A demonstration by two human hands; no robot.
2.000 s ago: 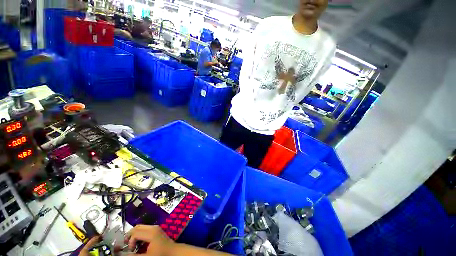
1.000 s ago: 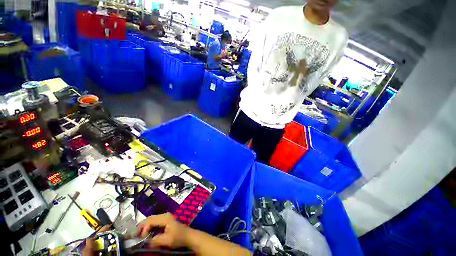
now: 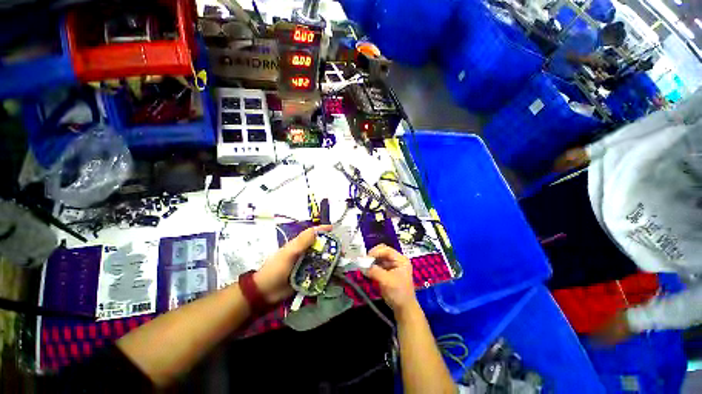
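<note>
My left hand (image 3: 281,269), with a red band at the wrist, holds an open grey housing (image 3: 315,265) with a circuit board and a yellow block inside. My right hand (image 3: 392,275) is just to its right, fingertips closed on a small white part (image 3: 360,262). A grey cord (image 3: 365,298) runs down beside the right hand. A grey housing shell (image 3: 321,311) shows below the open unit; whether it is attached I cannot tell. A yellow-handled screwdriver (image 3: 313,206) lies on the bench beyond the left hand.
A multi-outlet strip (image 3: 244,127) and a power meter (image 3: 302,61) with red digits stand at the back. Red (image 3: 131,58) and blue bins are at the left. Blue totes (image 3: 481,215) adjoin the bench's right edge. A person in a white top (image 3: 654,208) stands at the right.
The view has turned left and down, bringing the bench and both forearms into fuller view. The open unit has come up clear in my left hand. The other person's hands now show.
</note>
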